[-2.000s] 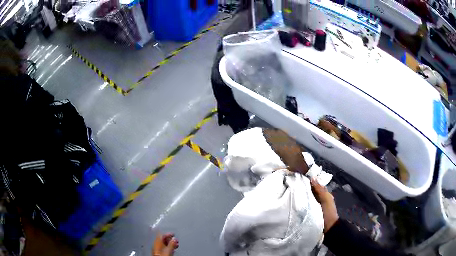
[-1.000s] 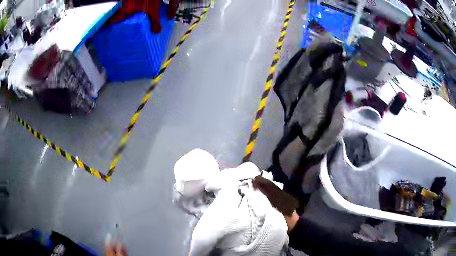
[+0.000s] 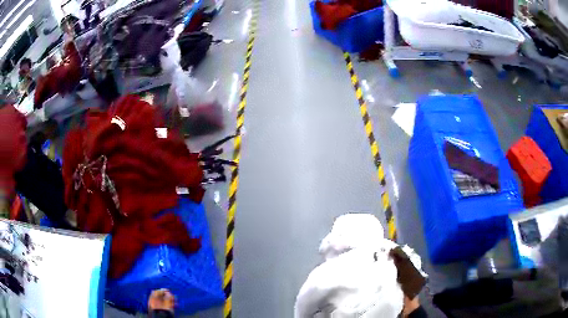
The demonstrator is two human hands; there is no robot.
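Observation:
The white garment bundle (image 3: pixel 349 279) is at the bottom centre, held in front of me over the aisle, with a brown tie strip (image 3: pixel 408 273) at its right side. My right hand (image 3: pixel 411 304) is at the bundle's right edge below the brown strip, mostly hidden, gripping the bundle. My left hand (image 3: pixel 162 300) is small at the bottom left, in front of a blue crate, away from the bundle; its fingers look curled and I cannot tell more.
Dark red garments (image 3: pixel 131 168) are heaped on a blue crate (image 3: pixel 165 273) at left. The grey aisle (image 3: pixel 299 143) runs ahead between yellow-black tapes. Right are a blue crate (image 3: pixel 436 223), an orange-red stool (image 3: pixel 529 163) and a white trough (image 3: pixel 458 36). A white table (image 3: pixel 59 261) is lower left.
The view has moved from beside the white trough and grey hanging cloth into the aisle by the red garments. The white bundle is still in my right hand and shows further right than one second ago.

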